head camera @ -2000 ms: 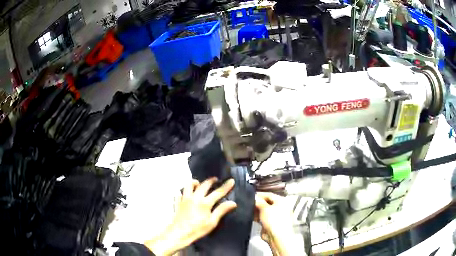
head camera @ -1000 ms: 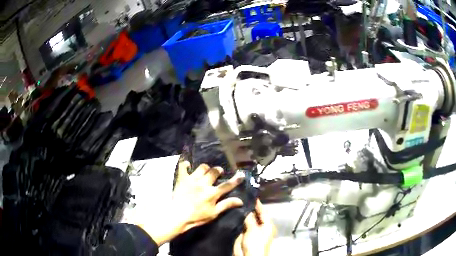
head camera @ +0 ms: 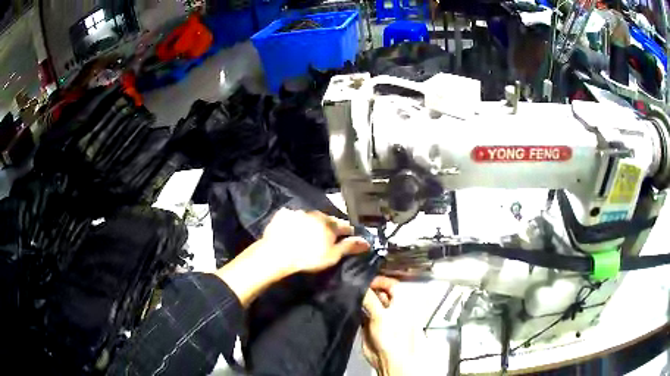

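A floppy shiny black cloth piece (head camera: 297,323) lies under the left end of the white sewing machine (head camera: 455,147), its edge at the presser foot and needle (head camera: 382,239). My left hand (head camera: 301,242) is on the cloth just left of the needle, thumb and fingers pinching it. My right hand (head camera: 382,316) grips the cloth's right edge in front of the needle. Black binding tape (head camera: 514,254) runs from the right past a bright green clip (head camera: 606,265) toward the needle. The fingertips' exact hold is partly blurred.
Stacked black panels (head camera: 110,272) stand at the left. A heap of black pieces (head camera: 257,136) lies behind the table. A blue plastic bin (head camera: 305,48) and a blue stool (head camera: 405,32) are farther back. The handwheel (head camera: 657,147) is at the right.
My left hand has moved up toward the needle. The cloth has shifted and now spreads wider to the left of the machine. My right hand stays by the cloth's right edge. The view has shifted slightly.
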